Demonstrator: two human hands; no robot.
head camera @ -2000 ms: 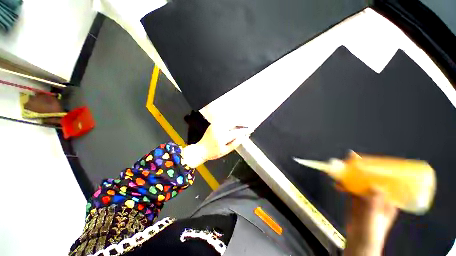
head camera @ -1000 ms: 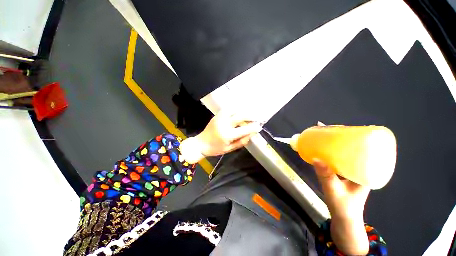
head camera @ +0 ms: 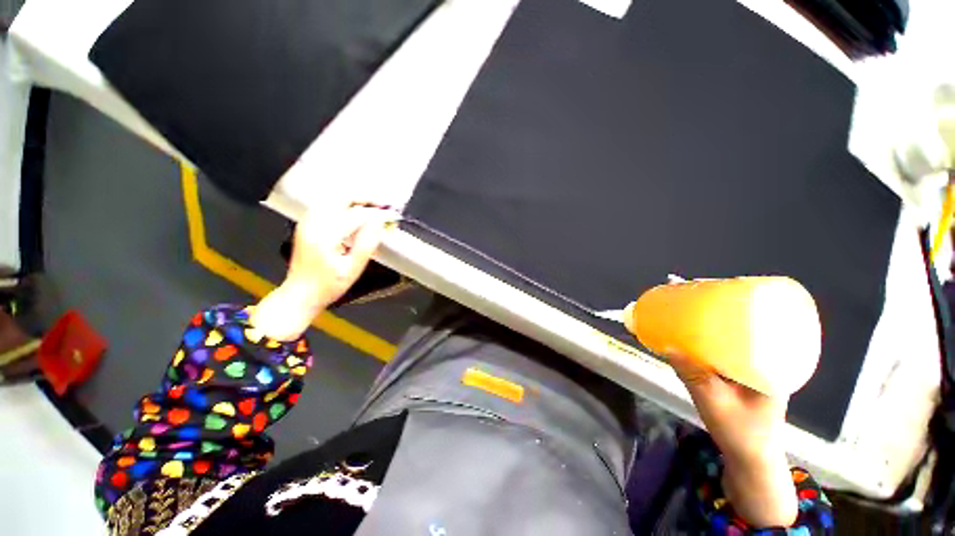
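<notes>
A wide black cut panel (head camera: 649,157) lies flat on the white table (head camera: 361,131), its near edge along the table's front edge. My right hand (head camera: 733,408) holds an orange-yellow glue bottle (head camera: 728,330) on its side, the pale nozzle pointing left at the panel's near edge. A thin pale glue line (head camera: 492,262) runs along that edge from the left corner to the nozzle. My left hand (head camera: 330,251) rests at the panel's near-left corner, its fingertips on the corner and table edge. Whether it pinches the panel is hard to tell.
Another black panel (head camera: 262,84) lies at the left and overhangs the table edge. A dark pile (head camera: 859,21) is at the far right, with blurred white items (head camera: 922,136) beside it. A red bin-like object (head camera: 71,351) stands on the floor at left.
The bottle's nozzle has come down to the near edge and moved right along it, leaving a longer glue line. My left hand has stayed at the corner. The view has shifted right.
</notes>
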